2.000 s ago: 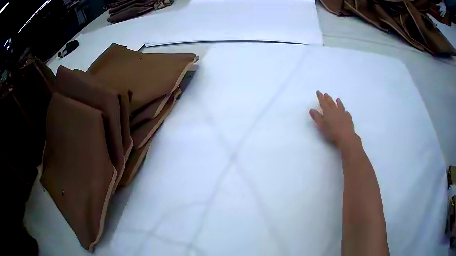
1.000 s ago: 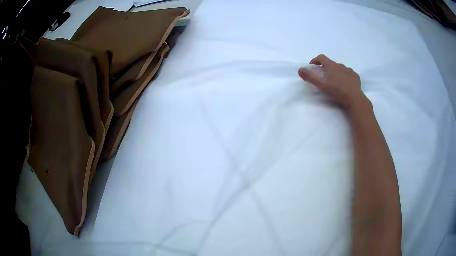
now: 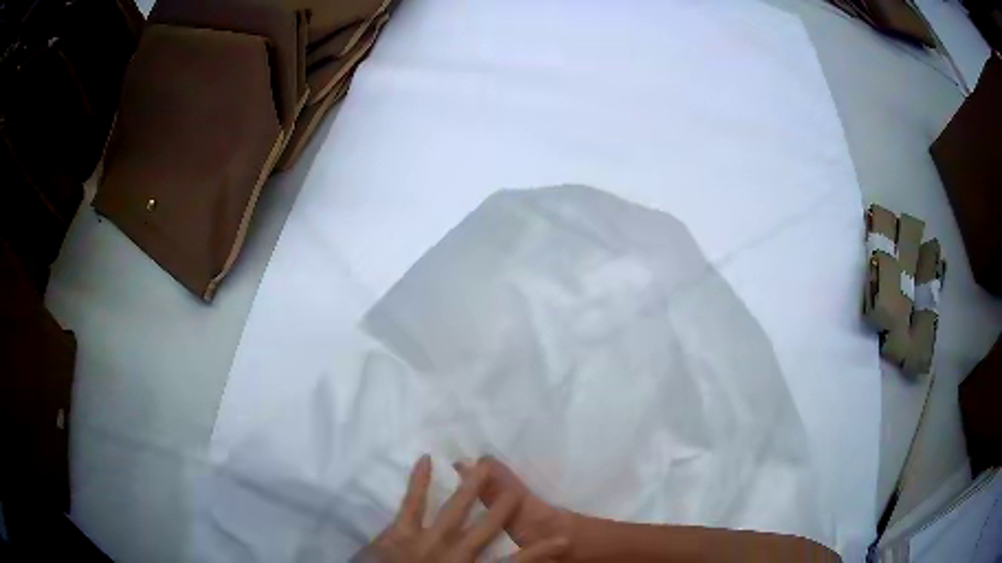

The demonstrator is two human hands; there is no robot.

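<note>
A large thin white tissue sheet (image 3: 615,330) lies loose and creased over a flat stack of white sheets (image 3: 659,99), its far edge folded over towards me. My left hand (image 3: 440,528) is at the bottom edge, partly cut off, fingers spread on the crumpled near part of the sheet. My right hand (image 3: 522,508) comes in from the right and meets it there. Its fingers are bent and partly hidden behind the left hand, so its hold on the sheet cannot be told.
Flat brown bags (image 3: 198,132) overlap at upper left, the front one with a gold dot. Rolled beige-olive straps with white bands (image 3: 906,288) lie at right. Brown pieces (image 3: 972,176) stand at the right edge. A thin dark line or tool lies below the straps.
The top tissue sheet has been drawn towards me and folded over. My right hand has moved from upper right to bottom centre. My left hand has come into view. The view has shifted.
</note>
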